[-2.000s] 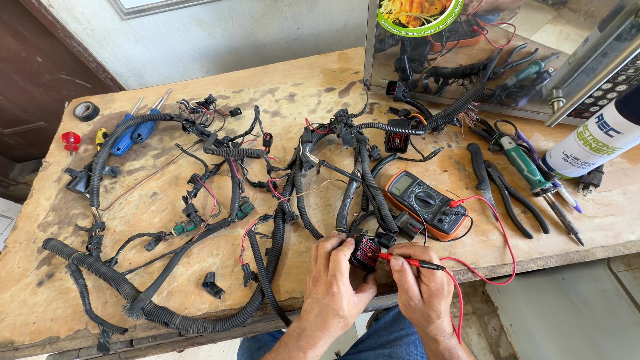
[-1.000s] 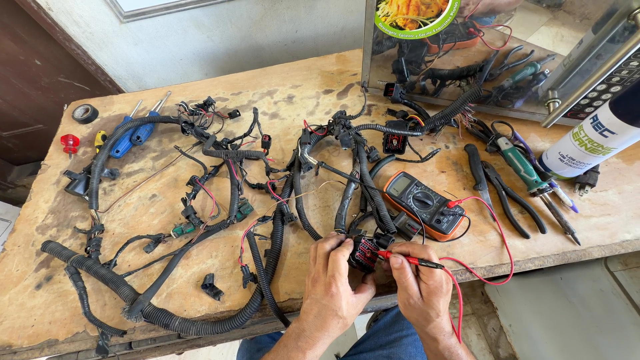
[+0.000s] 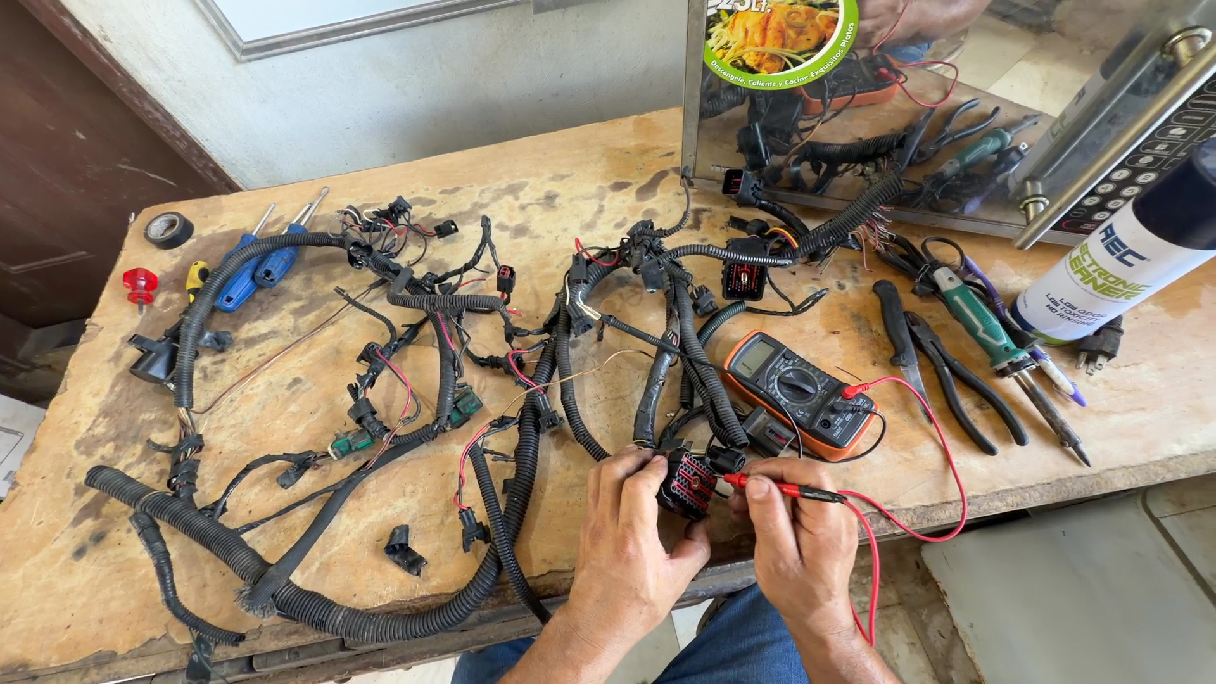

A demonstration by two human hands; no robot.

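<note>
My left hand (image 3: 632,541) grips a black multi-pin connector (image 3: 688,484) with a red pin face, near the table's front edge. Between the fingers of my right hand (image 3: 798,541) is a red multimeter test probe (image 3: 784,488), its tip at the connector's right side; whether it touches a pin cannot be told. The probe's red lead runs to an orange and black digital multimeter (image 3: 796,389) lying just beyond my hands. The connector belongs to a wiring harness in black corrugated conduit (image 3: 342,617), which spreads over the wooden table.
Right of the multimeter lie a knife (image 3: 896,328), pliers (image 3: 959,380) and a soldering iron (image 3: 988,328). A spray can (image 3: 1107,256) stands beside a microwave oven (image 3: 950,104). Blue screwdrivers (image 3: 256,271), a red stubby screwdriver (image 3: 140,283) and black tape (image 3: 169,230) are at far left.
My left hand has turned the connector slightly since the earliest frame, so its red pin face shows differently. The probe stays in my right hand beside it.
</note>
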